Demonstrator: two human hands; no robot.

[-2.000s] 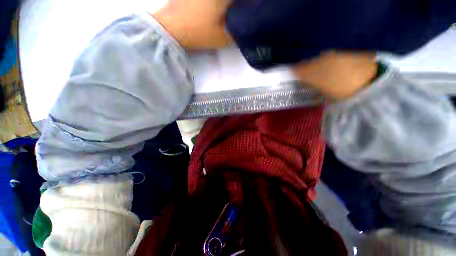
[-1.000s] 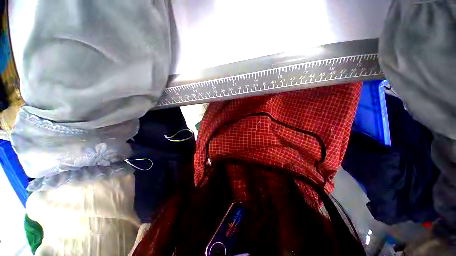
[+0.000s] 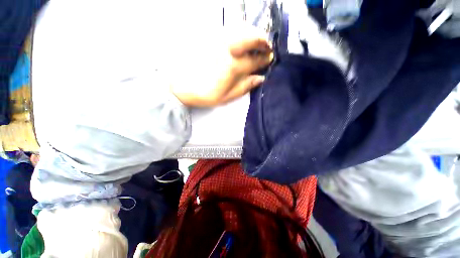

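A dark navy garment piece (image 3: 302, 116) lies folded over the machine bed at centre right and hangs over the table's front edge. My left hand (image 3: 222, 75) is bare, with its fingertips at the garment's left edge, close to the shiny metal parts around the needle (image 3: 275, 30); the fingers pinch the edge of the cloth. My right hand is hidden under or behind the navy cloth; only its grey sleeve cover (image 3: 393, 191) shows at lower right. The needle area is overexposed and partly blurred.
The ruler (image 3: 209, 152) runs along the front edge of the white table. A red checked apron (image 3: 247, 181) is below. Dark navy cloth (image 3: 151, 201) with loose thread loops lies at lower left, near a blue bin (image 3: 6, 201). Another navy piece (image 3: 15, 60) is at far left.
Both arms were lower-hand-free in view a second ago, with the hands beyond the top edge. Now my left hand shows at the needle area, and the navy garment has come back into view.
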